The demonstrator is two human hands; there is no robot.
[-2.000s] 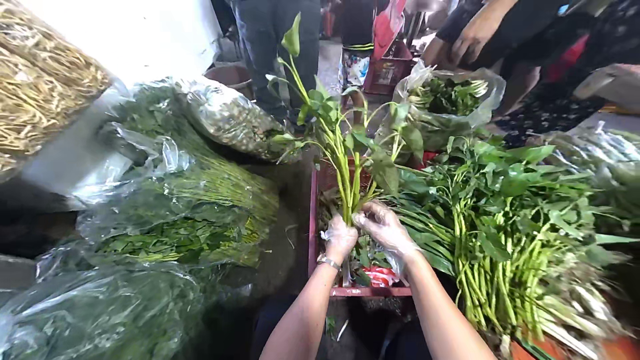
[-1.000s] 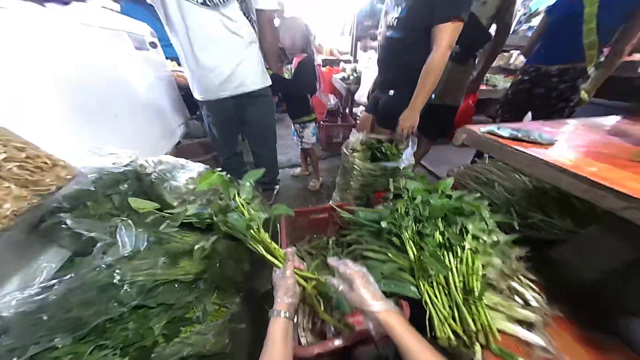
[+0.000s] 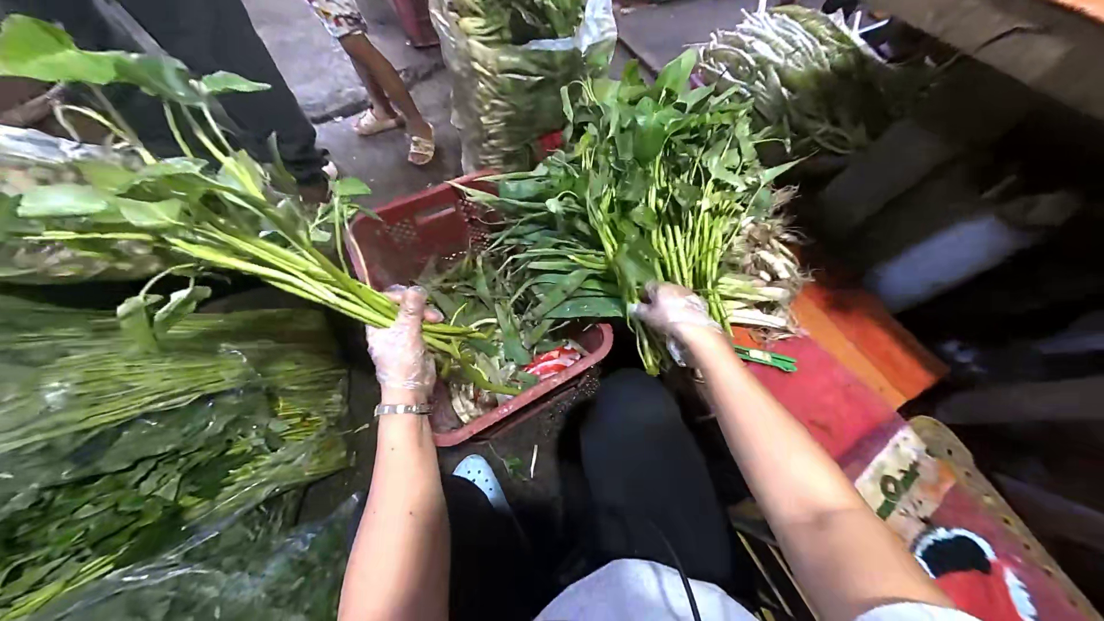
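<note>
In a clear plastic glove, my left hand (image 3: 403, 341) grips a bunch of leafy green stems (image 3: 293, 263), which points up and left over the red plastic crate (image 3: 509, 414). My right hand (image 3: 677, 315), gloved the same way, is at the lower stems of the large pile of leafy greens (image 3: 660, 198) right of the crate. Whether its fingers are closed on stems cannot be made out. Beside that pile, near my right wrist, lies a green tool or strip (image 3: 766, 358). Loose leaves and a red and white wrapper (image 3: 552, 360) are inside the crate.
Plastic-wrapped bundles of greens (image 3: 172, 414) lie at the left. A bag of vegetables (image 3: 509, 86) stands behind the crate, with long pale-stemmed vegetables (image 3: 785, 69) farther right. Two people's legs (image 3: 388, 82) are at the upper left. A table edge (image 3: 1000, 52) juts in at the upper right.
My right hand has moved from over the crate to the pile of greens at the right. My left hand still holds its bunch, tilted left. The view has turned downward.
</note>
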